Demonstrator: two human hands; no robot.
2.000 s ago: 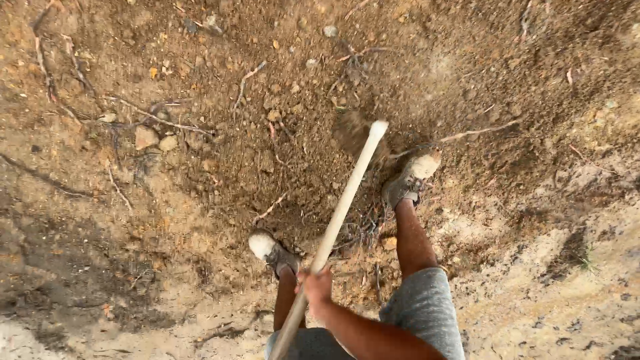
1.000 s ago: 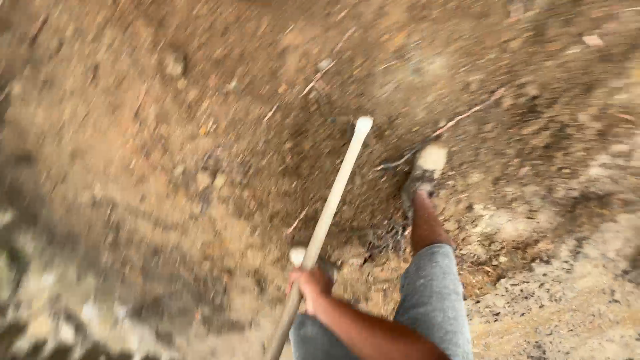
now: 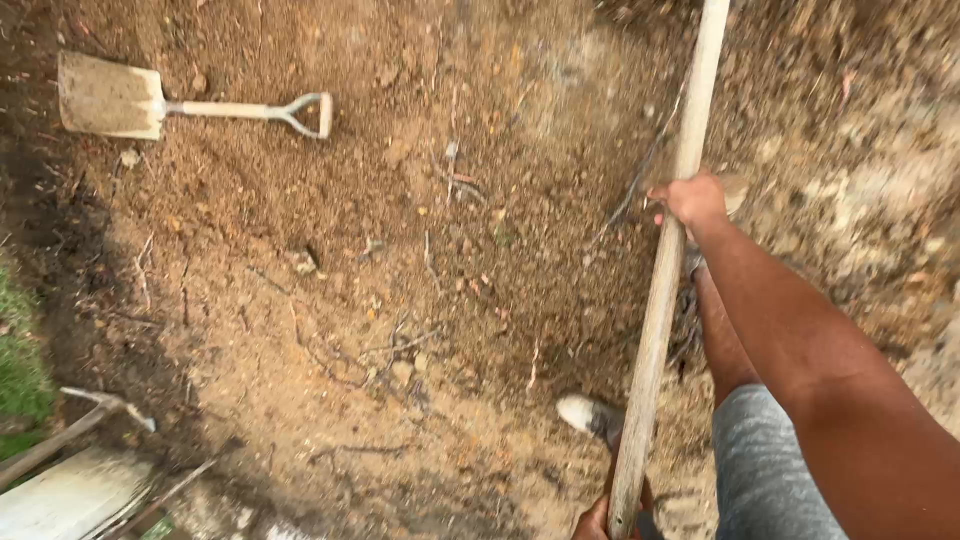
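Observation:
A long wooden tool handle (image 3: pixel 654 337) runs from the bottom edge up past the top edge, so its upper end is out of view. My right hand (image 3: pixel 694 201) is closed around its upper part, with the forearm coming in from the lower right. Lower down, at the bottom edge, my left hand (image 3: pixel 594 521) grips the handle near its end and is partly cut off by the frame. Both shoes stand on the dirt, one left of the handle and one mostly hidden behind my right hand.
A D-handled shovel (image 3: pixel 112 96) lies on the soil at the upper left. A pickaxe (image 3: pixel 105 405) rests at the lower left, beside a pale, dirty container-like object (image 3: pixel 82 491) and grass (image 3: pixel 19 360). Roots (image 3: pixel 405 345) and stones are scattered over the uneven dirt.
The handle's pale upper end, in view earlier, now extends beyond the top edge. My right hand is farther up the frame. The view has shifted, bringing the shovel and pickaxe into sight.

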